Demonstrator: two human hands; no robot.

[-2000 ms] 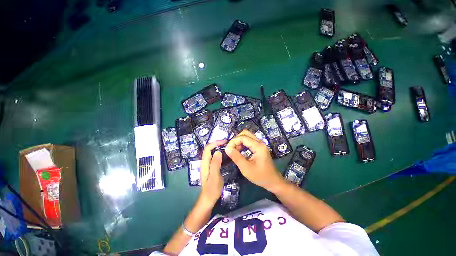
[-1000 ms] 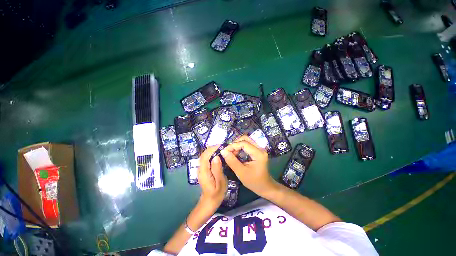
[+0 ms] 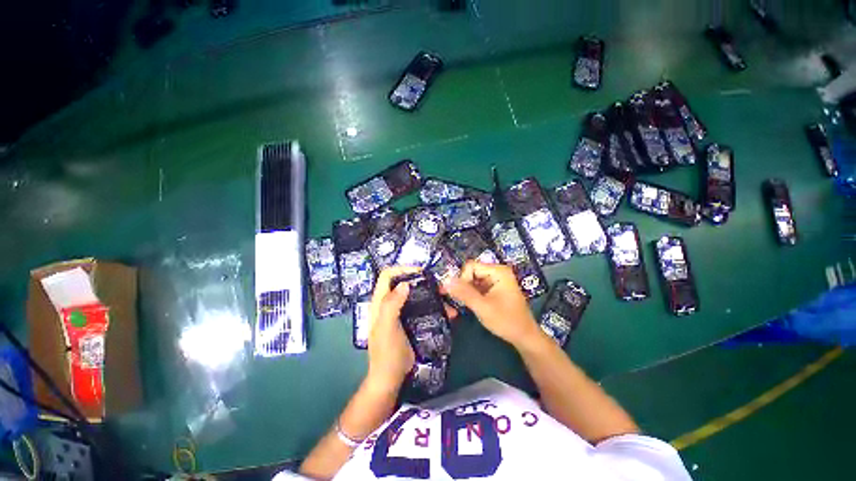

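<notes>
My left hand (image 3: 389, 329) is closed around the left side of a dark part-built handset (image 3: 427, 315), low in front of my shirt. My right hand (image 3: 496, 299) is at the handset's upper right, with thumb and fingertips bent together; whether they hold a small piece cannot be told. Another handset (image 3: 431, 374) shows just below the held one. Many part-built handsets with silvery boards (image 3: 356, 271) lie close together beyond and beside my hands. A long stack of striped black and white strip sheets (image 3: 280, 246) lies to their left.
An open brown carton (image 3: 126, 324) with a red packet (image 3: 86, 362) stands at the left. Shiny clear film (image 3: 214, 343) lies between carton and stack. More handsets (image 3: 649, 127) lie at the right and far side. A thin dark rod (image 3: 496, 180) stands among handsets.
My hands have moved slightly apart. The dark handset now shows between them, held by my left hand. The view has shifted slightly.
</notes>
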